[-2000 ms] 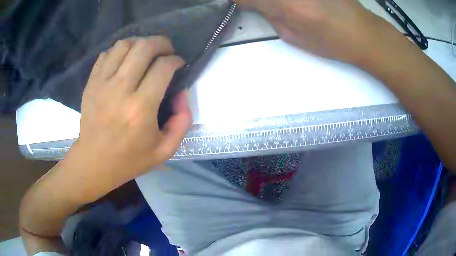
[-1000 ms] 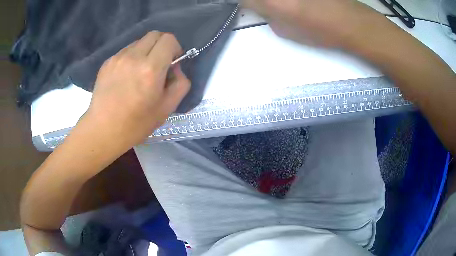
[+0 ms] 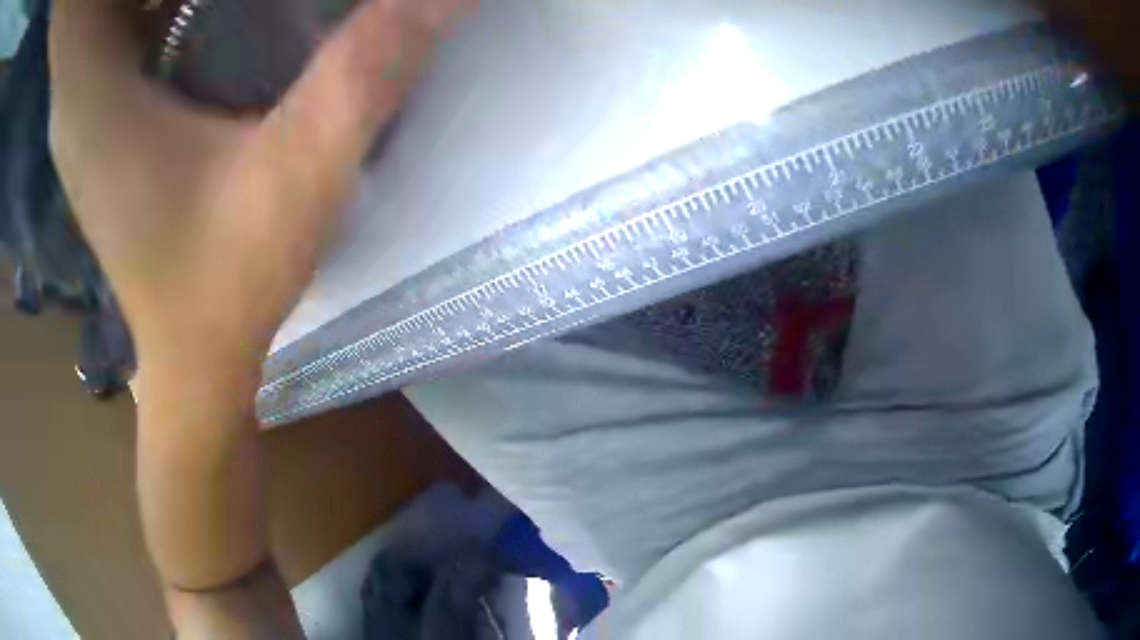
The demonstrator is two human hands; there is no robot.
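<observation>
The dark grey garment [image 3: 256, 56] lies at the upper left, partly cut off by the top edge. A short curved row of metal zipper teeth [image 3: 179, 35] shows on it. My left hand [image 3: 206, 188] is over the garment, blurred, with the thumb spread to the right and cloth between thumb and fingers. Its fingertips are cut off at the top, so whether it grips the cloth is unclear. My right hand is out of the picture; a dark blurred patch at the top right may be part of the arm. The zipper slider is not visible.
The white machine table [image 3: 550, 113] has a curved edge with a silver-grey ruler strip [image 3: 675, 238]. My grey-trousered lap [image 3: 750, 450] is below it. Dark cloth hangs off the table's left side. Blue material shows at the far right.
The view has tilted and shifted. My left hand has gone from a pinch at the zipper's lower end to a spread thumb, farther up and left. My right hand has left the picture.
</observation>
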